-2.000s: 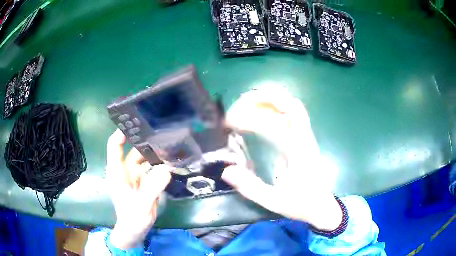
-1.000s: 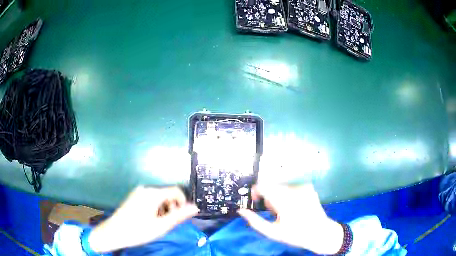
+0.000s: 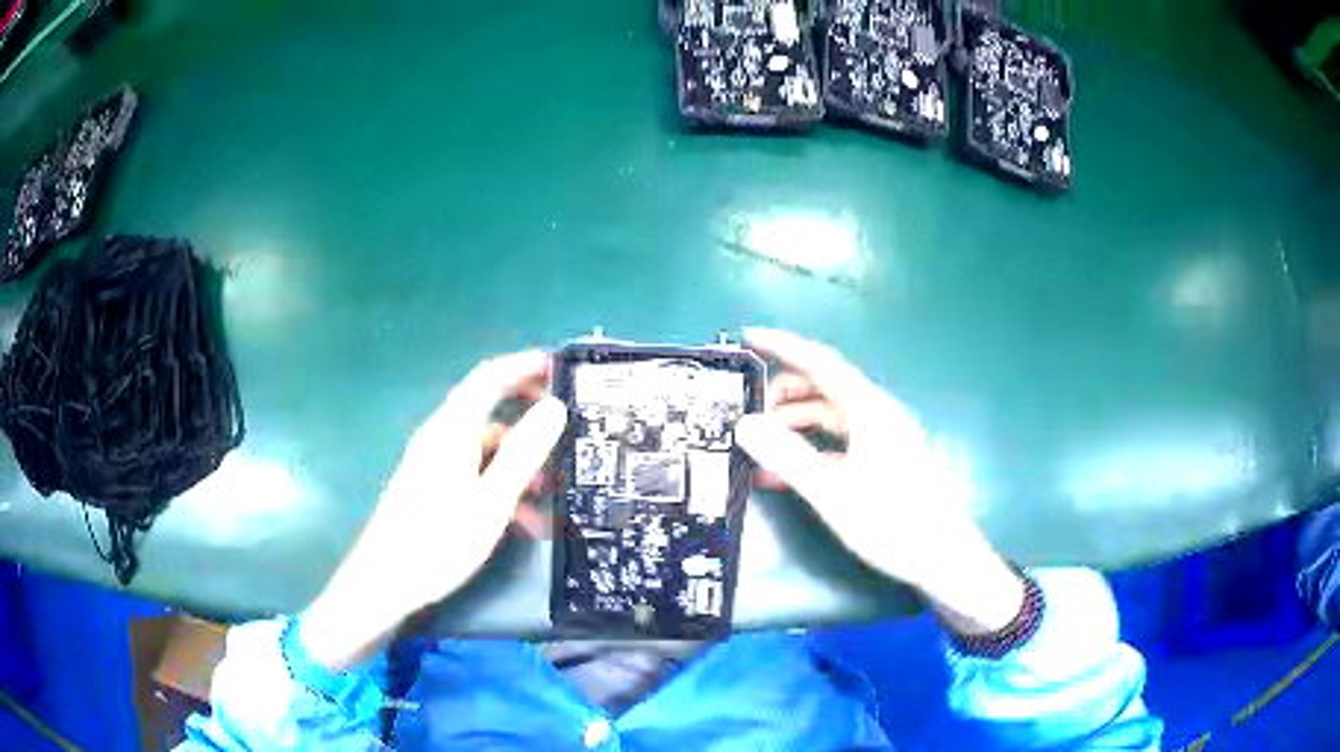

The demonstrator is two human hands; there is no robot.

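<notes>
A camera unit point(image 3: 647, 492) lies in front of me near the table edge, circuit board side up, with its long sides pointing away from me. My left hand point(image 3: 463, 492) grips its upper left side, thumb on the rim. My right hand point(image 3: 845, 470) grips its upper right side, thumb on the rim and fingers at the upper corner. Both hands look overexposed. The underside of the unit is hidden.
A black gasket pile point(image 3: 121, 385) sits at the left. Three waiting units point(image 3: 885, 66) stand in a row at the upper right of centre. More units point(image 3: 66, 184) lie at the upper left. Faint thin strips point(image 3: 794, 257) lie on the green mat. A cardboard box point(image 3: 179, 661) is below the table at left.
The unit was tilted open in my hands, then lay board side up. Since then both hands have moved from its near end up to its far sides.
</notes>
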